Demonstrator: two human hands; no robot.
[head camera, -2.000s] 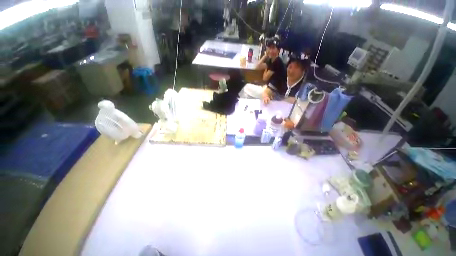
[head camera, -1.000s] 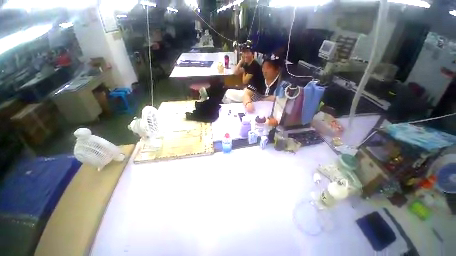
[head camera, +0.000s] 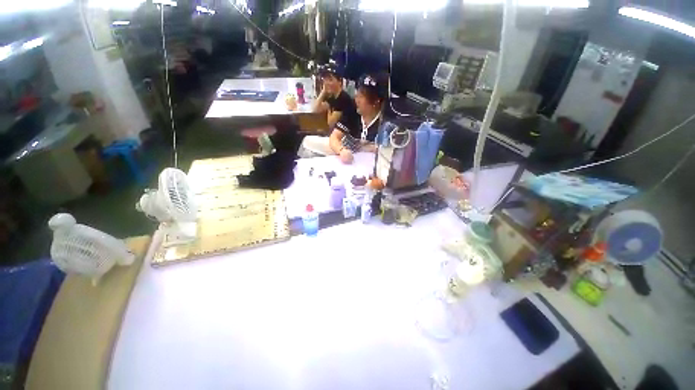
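Observation:
Neither of my hands is in the picture. The large white table top lies nearest in front of me. A dark mobile phone lies flat near its right edge. A thin white cable lies in a loop right of centre. White and pale green thread cones stand clustered beside it. A clear blue bottle with a red cap stands at the table's far edge, with a purple bottle behind it to the right.
Two white fans stand at left. The yellow slatted board bears black cloth. Two people sit beyond the far edge. A supply box and a blue-white fan stand at right. A dark keyboard lies at the far edge.
The view has turned right, so the table things stand further left in the picture. More of the right side and its fan shows. The grey round shape at the bottom edge is gone from view.

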